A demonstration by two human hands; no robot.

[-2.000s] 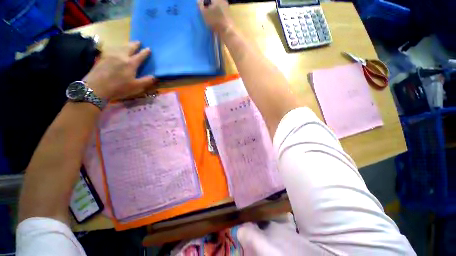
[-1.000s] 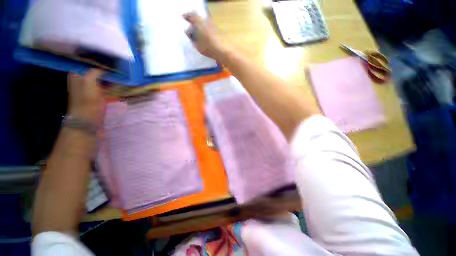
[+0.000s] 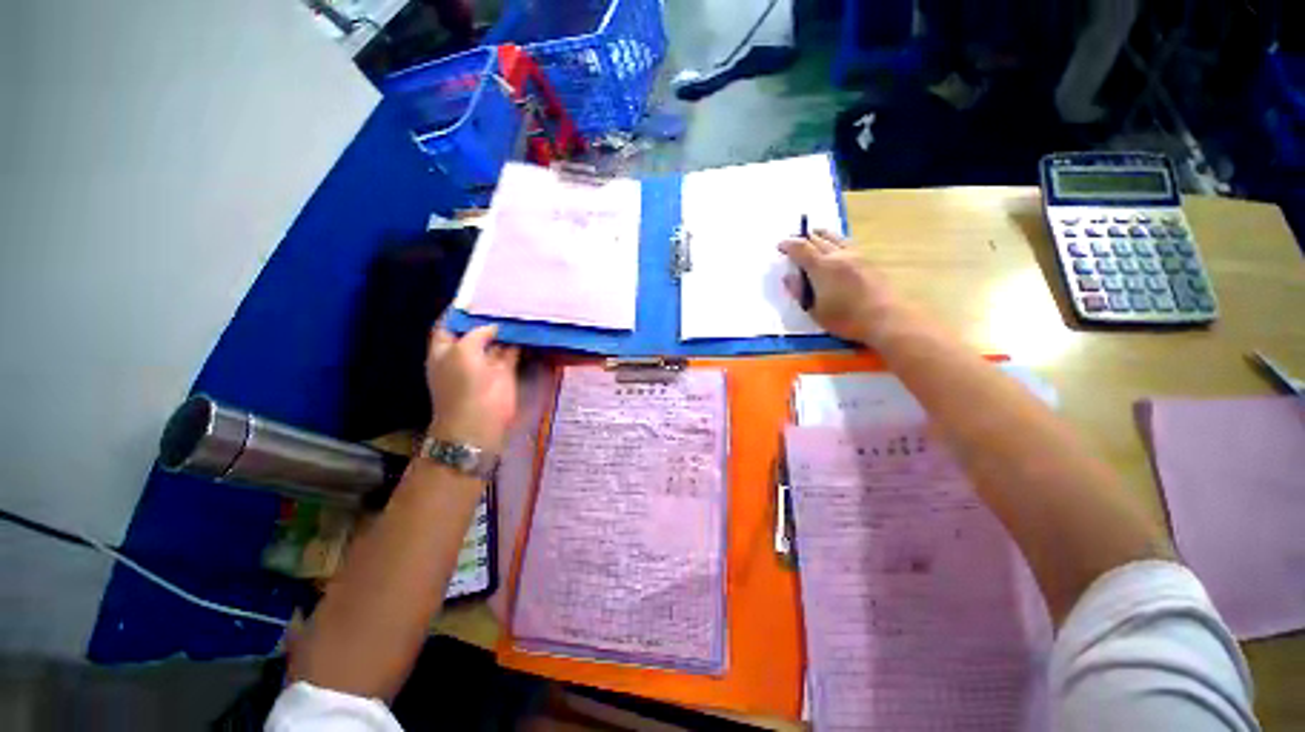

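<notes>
The blue clip folder (image 3: 657, 272) lies open at the far side of the desk, with a pink form (image 3: 561, 258) on its left side and white sheets (image 3: 750, 258) on its right. My left hand (image 3: 472, 389) holds the folder's lower left corner. My right hand (image 3: 837, 290) rests on the white sheets and holds a black pen (image 3: 806, 258) upright. Nearer me, the orange clip folder (image 3: 761, 572) lies open with pink forms (image 3: 626, 515) clipped on its left. More pink forms (image 3: 895, 601) lie on its right, partly over a white sheet and partly under my right forearm.
A calculator (image 3: 1131, 243) stands far right. A squarish pink stack (image 3: 1234, 508) and scissors (image 3: 1277, 375), cut off by the edge, are at right. A phone (image 3: 477, 551) is partly behind my left forearm. A steel flask (image 3: 258, 446) lies left. Blue crates (image 3: 601, 65) stand on the floor beyond.
The blue folder was closed, then opened, and now lies flat and open. My left hand has moved to its lower left corner. The view has shifted left and up, bringing the flask and crates into sight.
</notes>
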